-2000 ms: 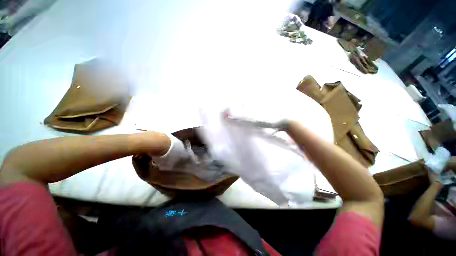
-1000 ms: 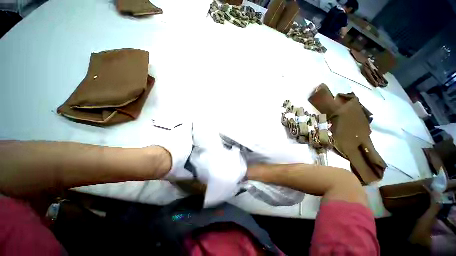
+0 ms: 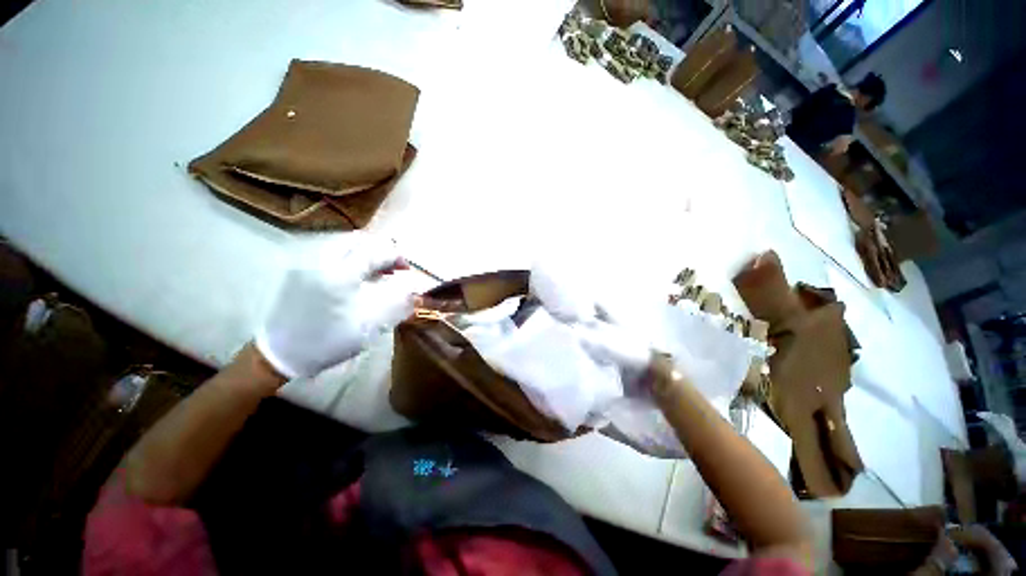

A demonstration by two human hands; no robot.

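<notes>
A brown handbag point(image 3: 450, 377) stands open at the table's near edge, with crumpled white stuffing paper point(image 3: 551, 366) in its mouth. My left hand point(image 3: 326, 315), in a white glove, has its fingertips closed on the bag's left rim. My right hand point(image 3: 619, 349), also gloved in white, is at the right side of the mouth against the paper. Glove and paper blend, so its fingers cannot be made out. Shiny see-through plastic point(image 3: 647, 433) lies under my right wrist, beside the bag.
A flat brown bag point(image 3: 326, 141) lies at the upper left. Rolled straps point(image 3: 714, 304) and overlapping brown bags point(image 3: 804, 371) lie at right. More straps point(image 3: 613, 47) are at the far edge. A person in dark clothes point(image 3: 821, 118) is beyond; another person's hand point(image 3: 973, 551) shows at lower right.
My left hand has come out of the bag's mouth and moved left to its rim. The bag's mouth now shows with the paper inside. The view has shifted, and the table things appear displaced.
</notes>
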